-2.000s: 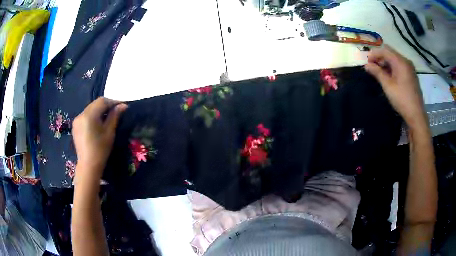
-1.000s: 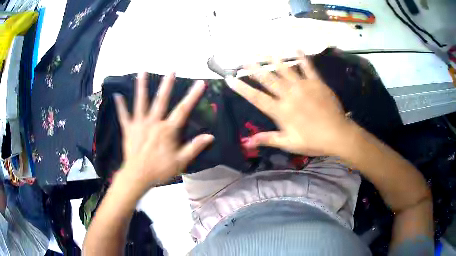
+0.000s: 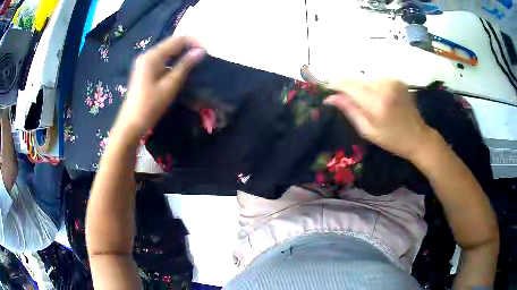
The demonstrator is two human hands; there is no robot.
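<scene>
A black floral garment panel (image 3: 266, 130) with red and pink roses lies across the front of the white machine bed (image 3: 255, 34) and hangs over its near edge towards the lap. My left hand (image 3: 153, 85) pinches the panel's upper left corner between thumb and fingers. My right hand (image 3: 382, 113) holds the panel's upper edge right of the middle, fingertips closed on it. The panel's right part lies loosely bunched beyond my right hand.
Another dark floral piece (image 3: 96, 102) lies at the left. Thread snips (image 3: 456, 50) with an orange and blue handle lie upper right, beside a grey knurled knob (image 3: 418, 35). A printed ruler (image 3: 504, 158) edges the table at right. A yellow item (image 3: 44, 14) is upper left.
Both hands were spread flat over the panel a second ago. Now my left hand has moved up to pinch the left corner, and my right hand's fingers have closed on the upper edge.
</scene>
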